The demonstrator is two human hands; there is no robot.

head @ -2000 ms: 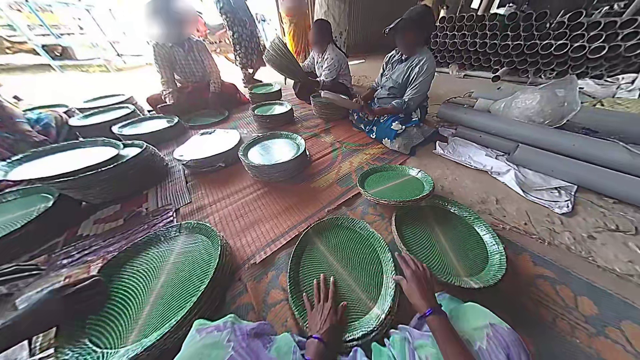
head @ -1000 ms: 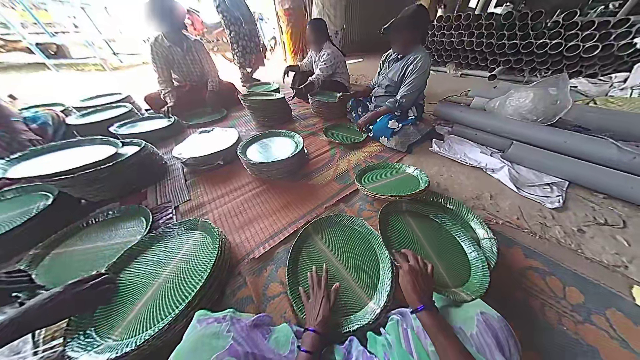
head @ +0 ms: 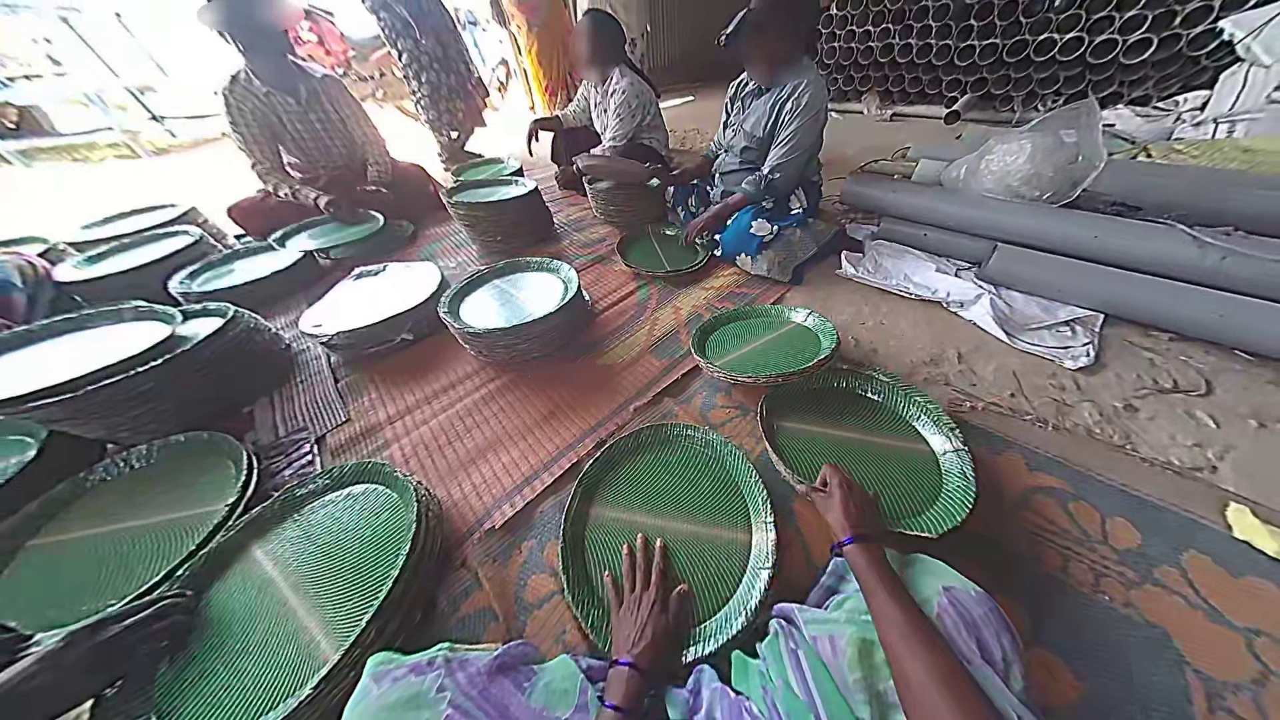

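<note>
Green leaf-patterned round plates lie in front of me. My left hand [head: 648, 605] rests flat, fingers spread, on the lower part of the near green plate [head: 670, 520]. To its right, my right hand [head: 842, 508] has its fingers bent at the left lower rim of another green plate [head: 870, 450]; whether the fingers pinch that rim is not clear. A smaller stack of green plates [head: 765, 345] touches or nearly touches this plate's far edge. At the lower left stands a tall stack of green plates [head: 300, 590], beside another plate [head: 130, 530].
Several people sit beyond the woven mat [head: 450, 420] among more plate stacks [head: 515, 305]. A person's dark arm [head: 90, 650] reaches in at the lower left. Grey pipes [head: 1060, 235], a white sack [head: 980, 300] and a clear plastic bag [head: 1040, 160] lie at the right.
The plates under and beside my hands have turned, their pale midribs now lying more crosswise. My right hand has moved to the plate's left rim. The seated person at the far left now has a plate in hand.
</note>
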